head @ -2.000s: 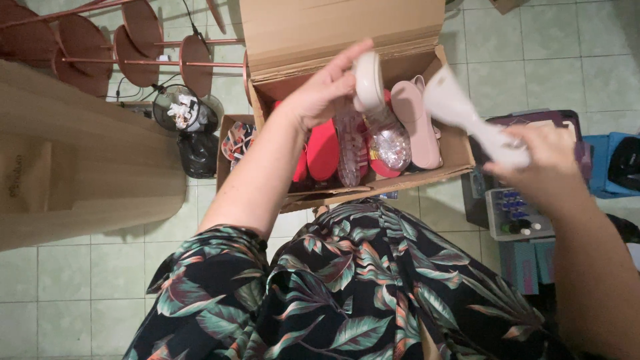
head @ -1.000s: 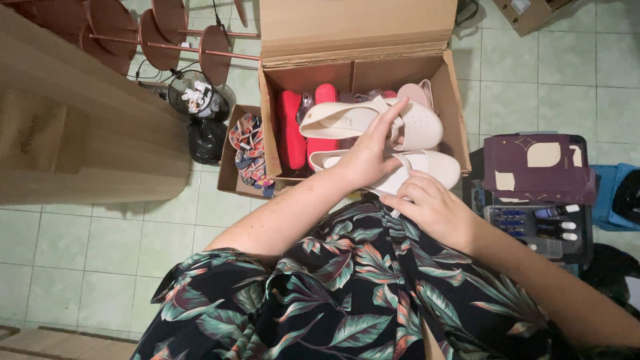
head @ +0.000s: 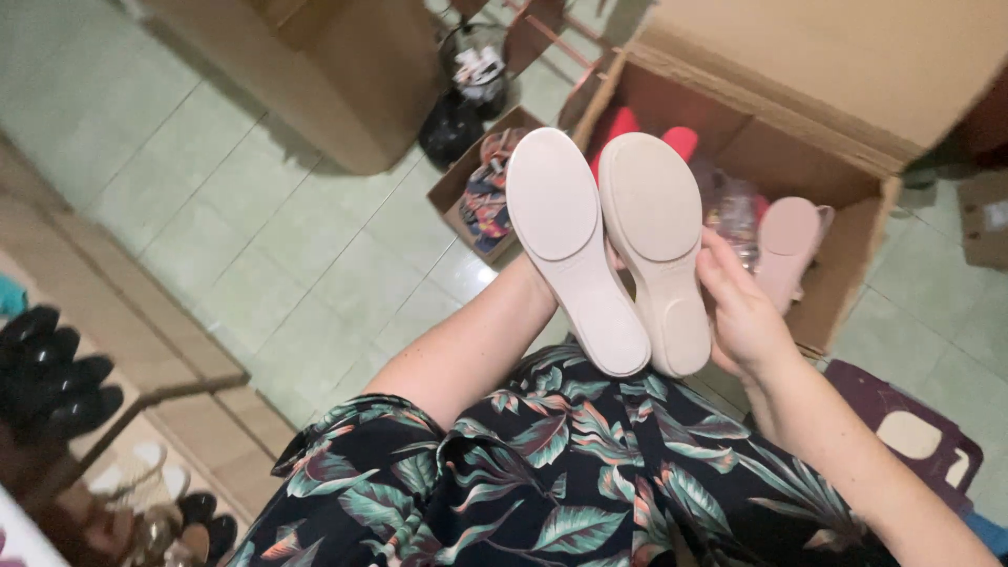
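Observation:
A pair of pale flat shoes is held up side by side, soles toward me. The left shoe [head: 555, 197] looks whiter; the right shoe [head: 654, 205] is more beige. My left hand [head: 613, 256] is mostly hidden behind them, with its forearm reaching up to the left shoe. My right hand [head: 744, 307] holds the right shoe along its outer side, fingers behind it. Beyond them stands an open cardboard box [head: 854, 268] with red items, clear plastic wrapping and a pink shoe [head: 787, 236] in it.
A small carton [head: 449, 193] holds colourful strappy items, beside a black bag [head: 450, 130] and a wire basket [head: 480, 71]. A large cardboard-coloured block [head: 346, 87] stands at upper left. Black shoes [head: 55, 378] sit on a shelf at left. A purple case [head: 898, 425] lies at right.
The two pale shoes were held sideways over the box one second ago; now they are upright, side by side, soles facing me. The view has swung left, showing the shelf.

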